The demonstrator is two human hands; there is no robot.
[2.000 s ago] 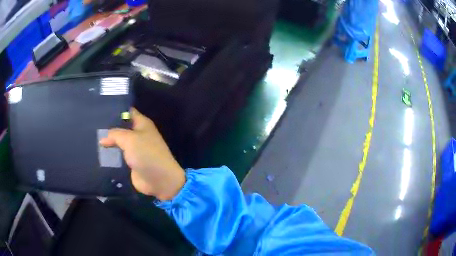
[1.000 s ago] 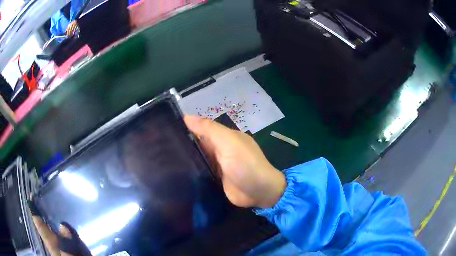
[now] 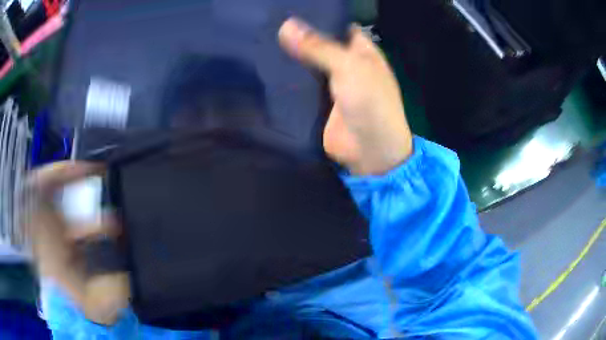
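Observation:
A closed tablet (image 3: pixel 219 73), dark and glossy with a white label near its lower left, reflects a person's head. My right hand (image 3: pixel 365 93) holds its right edge, with the thumb over the face. Below it, nearer my body, is a black foam tray (image 3: pixel 239 226); the tablet's near edge meets or overlaps its far edge. My left hand (image 3: pixel 80 239) is blurred at the tray's left side, with a black finger cot on it and a small white patch by the fingers. Whether it grips the tray is unclear.
Light-edged stacked panels (image 3: pixel 12 172) stand at the far left. A tall black stack (image 3: pixel 478 86) stands at the upper right, with a silver-edged item on top. Grey floor with a yellow line (image 3: pixel 571 265) lies at the right.
The glossy tablet has moved up and away from my body, and its label now shows at the left. The black tray now shows below it. The red-dot sheet is no longer visible.

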